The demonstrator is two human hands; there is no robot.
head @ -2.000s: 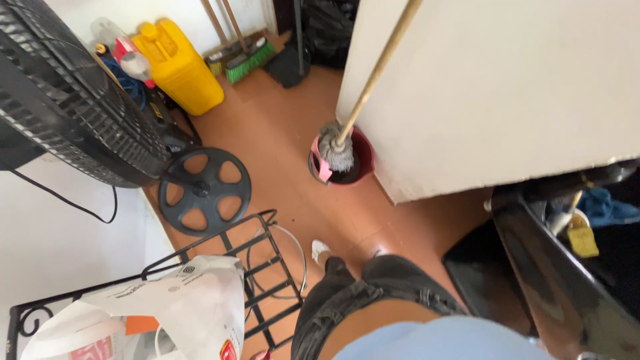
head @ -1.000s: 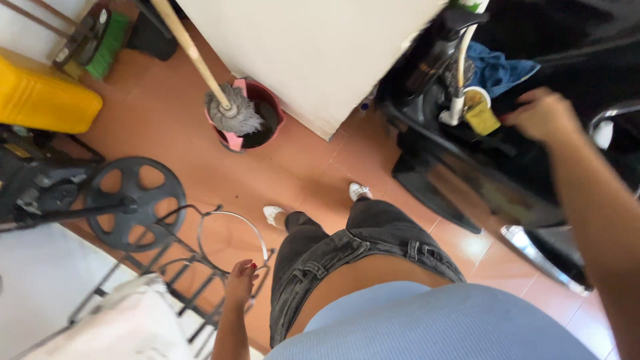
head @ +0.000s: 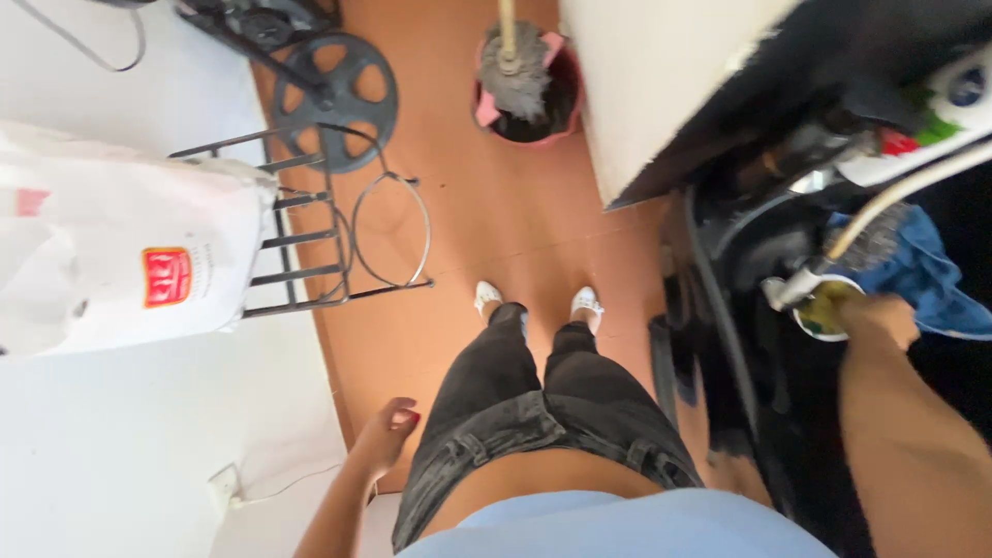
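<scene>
My right hand reaches into a small white tub on the black counter at right; its fingertips are hidden, and something yellow-green shows inside the tub. Beside the hand lies a blue cloth with a grey scouring pad against it. A pale hose with a white end reaches to the tub's rim. Low at left, my left hand hangs by my hip with fingers loosely curled and nothing seen in it.
A string mop stands in a pink bucket beside a white panel. At left are a black metal rack, a white plastic bag and a round black fan base. A wall socket has a cord.
My right hand has moved from beside the yellow sponge on the counter to inside the tub. The yellow sponge is no longer plainly seen there. The view has shifted.
</scene>
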